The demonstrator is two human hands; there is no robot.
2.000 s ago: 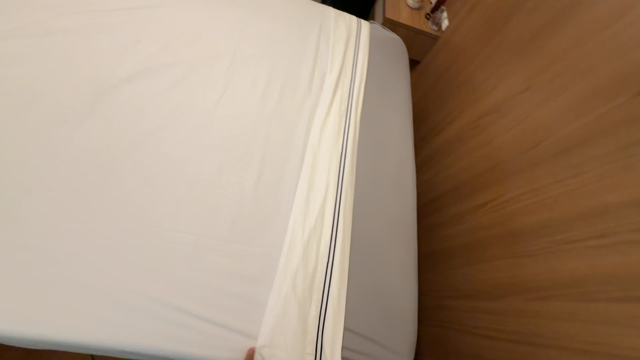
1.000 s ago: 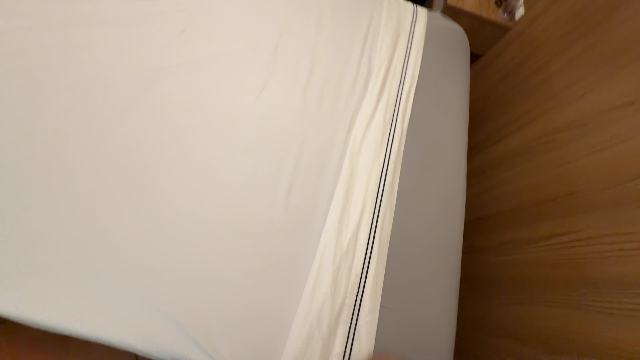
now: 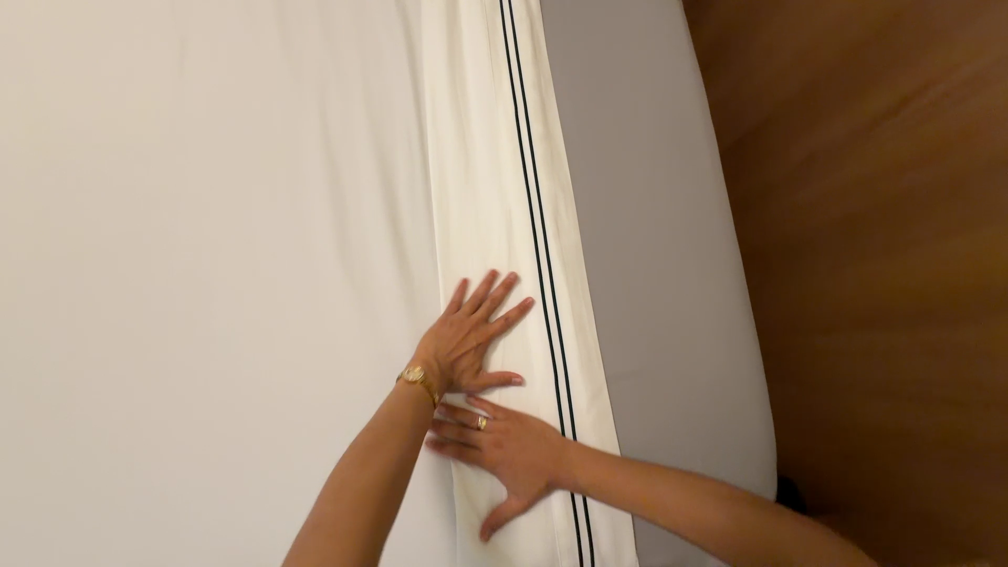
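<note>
A pale flat sheet [image 3: 197, 276] covers most of the bed. Its edge is folded back in a cream band [image 3: 488, 157] with two dark parallel stripes. My left hand [image 3: 480, 339], with a gold watch at the wrist, lies palm down on the band with its fingers spread. Just below it, my right hand [image 3: 512, 453], wearing a ring, rests flat across the band, fingertips at the fold and thumb apart. Neither hand holds anything. Beyond the striped edge shows the greyish cover of the mattress [image 3: 654, 220].
A brown wood-grain surface [image 3: 874, 236] runs along the right side of the bed. A small dark object [image 3: 789, 494] shows beside the mattress at the lower right. Soft creases run through the sheet left of the band.
Both my hands have come into view onto the folded band; earlier only a fingertip showed at the bottom edge. The view has turned and moved closer to the band.
</note>
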